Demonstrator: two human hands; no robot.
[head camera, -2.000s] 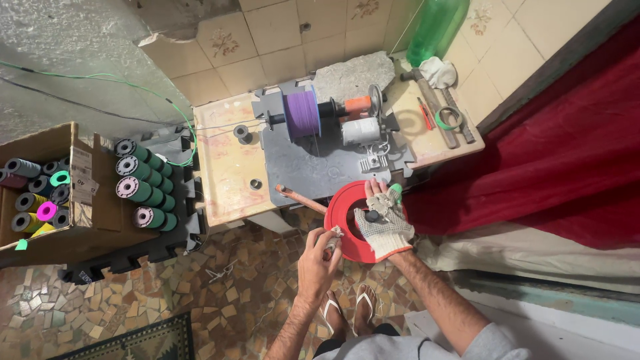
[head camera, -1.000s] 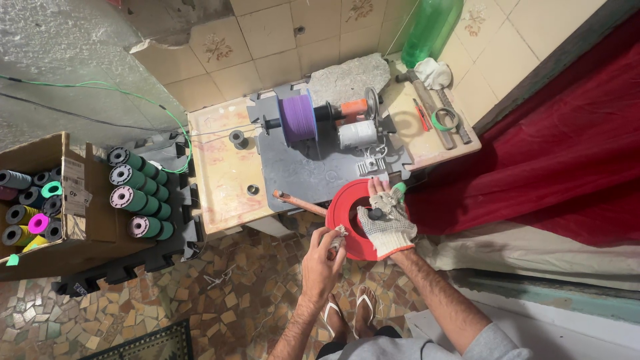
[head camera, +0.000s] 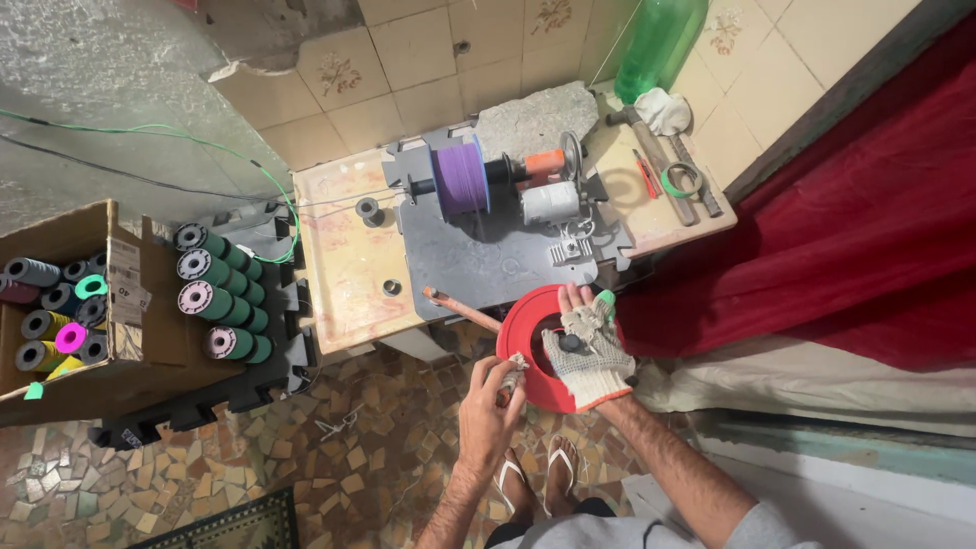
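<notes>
My right hand (head camera: 593, 347), in a worn knit glove with bare fingertips and a green-wrapped thumb or finger, lies palm up over a red round reel (head camera: 526, 381). A small dark round piece (head camera: 569, 342) rests at its palm. My bare left hand (head camera: 492, 400) pinches a pale crumpled scrap, perhaps cloth or thread (head camera: 516, 366), at the reel's left edge. A reddish rod (head camera: 461, 306) reaches from the table to the reel. Behind it, a spool of purple line (head camera: 460, 178) sits on a shaft beside an orange part (head camera: 544, 164) and a grey motor (head camera: 550, 203).
Left of the worn table (head camera: 343, 305) stand stacked green spools (head camera: 217, 301) and a cardboard box (head camera: 164, 328) of spools. A hammer (head camera: 656, 160), red cutter (head camera: 646, 175) and green tape roll (head camera: 681, 180) lie at right. A red curtain (head camera: 823, 229) hangs beyond.
</notes>
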